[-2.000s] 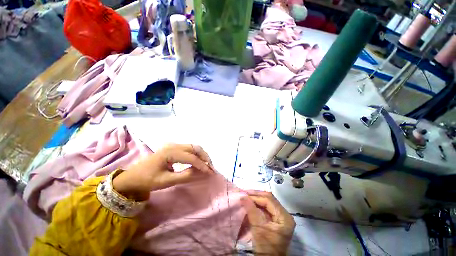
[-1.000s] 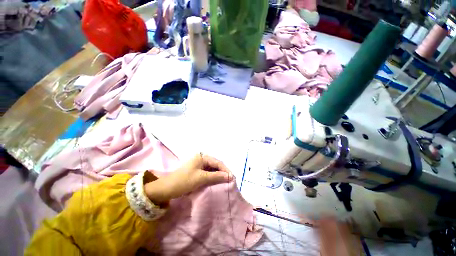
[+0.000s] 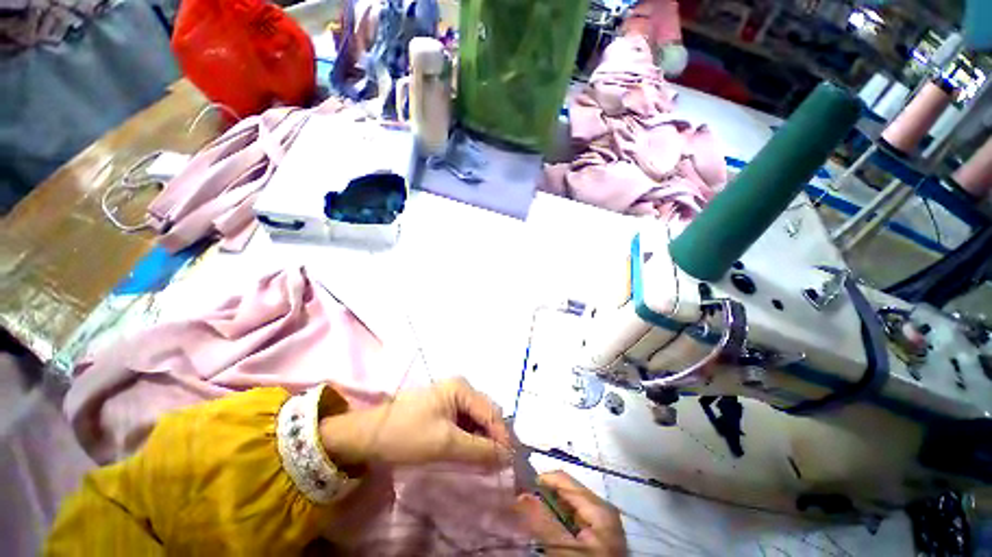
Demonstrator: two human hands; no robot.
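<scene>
Pale pink cloth lies heaped at the left and runs under my left arm to the machine's front. My left hand pinches the cloth near its right edge. My right hand is beside it at the bottom, holding a slim dark tool, probably thread snips, close to the cloth edge. Fine threads show around both hands. The white sewing machine stands at the right. Its needle plate has no cloth on it. The needle tip is too small to make out.
A white carton with dark pieces, pink strips and a red bag are at the far left. A green holder and crumpled pink pile are behind. A dark green tube rises from the machine; thread cones stand behind it.
My right hand left the cloth, reached right over the machine bed, and is back at the cloth edge with the slim tool. My left hand has moved lower, still pinching the cloth.
</scene>
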